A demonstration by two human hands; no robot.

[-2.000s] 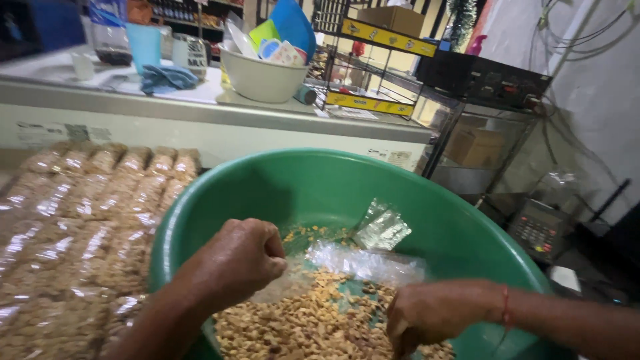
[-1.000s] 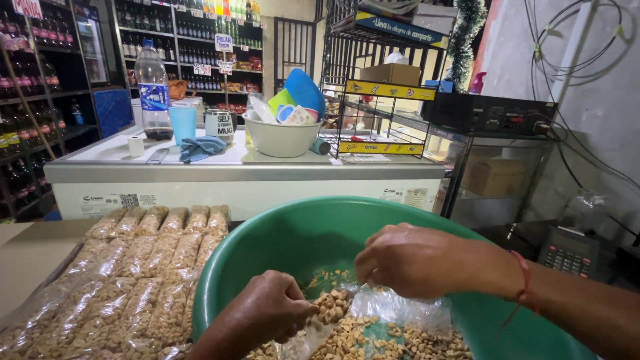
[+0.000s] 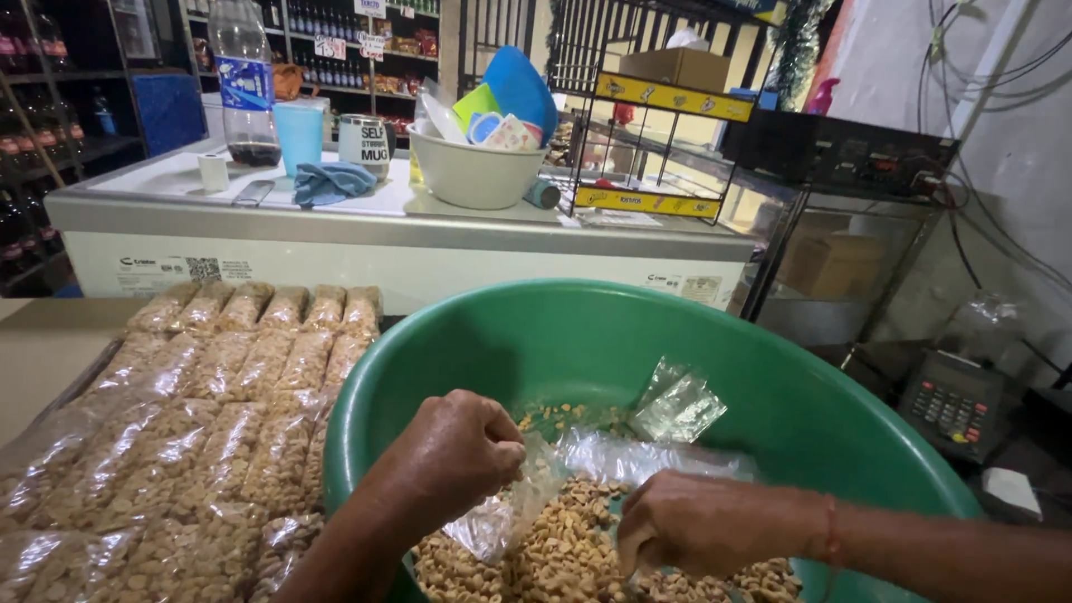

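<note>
Loose shelled peanuts [image 3: 561,540] cover the bottom of a large green plastic tub [image 3: 586,310]. My left hand [image 3: 456,456] pinches the edge of a clear plastic bag [image 3: 511,511], which hangs over the peanuts. To the right, my right hand [image 3: 678,523] points down with its fingertips in the peanuts; whether it grasps any is hidden. Behind it, more clear plastic bags [image 3: 645,456] lie on the peanuts, and a small clear bag [image 3: 677,402] rests against the tub's inner wall. Rows of filled peanut bags [image 3: 209,419] lie left of the tub.
Beyond the tub is a white chest freezer [image 3: 402,268], bearing a white basin [image 3: 473,172], a mug [image 3: 364,142], a blue cup [image 3: 299,138], a blue cloth [image 3: 331,182], a bottle [image 3: 243,92] and a wire rack [image 3: 662,151]. A card terminal [image 3: 950,402] stands at the right.
One second ago both hands were close together over the tub, near a clump of peanuts. Now they are apart, with my right hand down in the loose peanuts.
</note>
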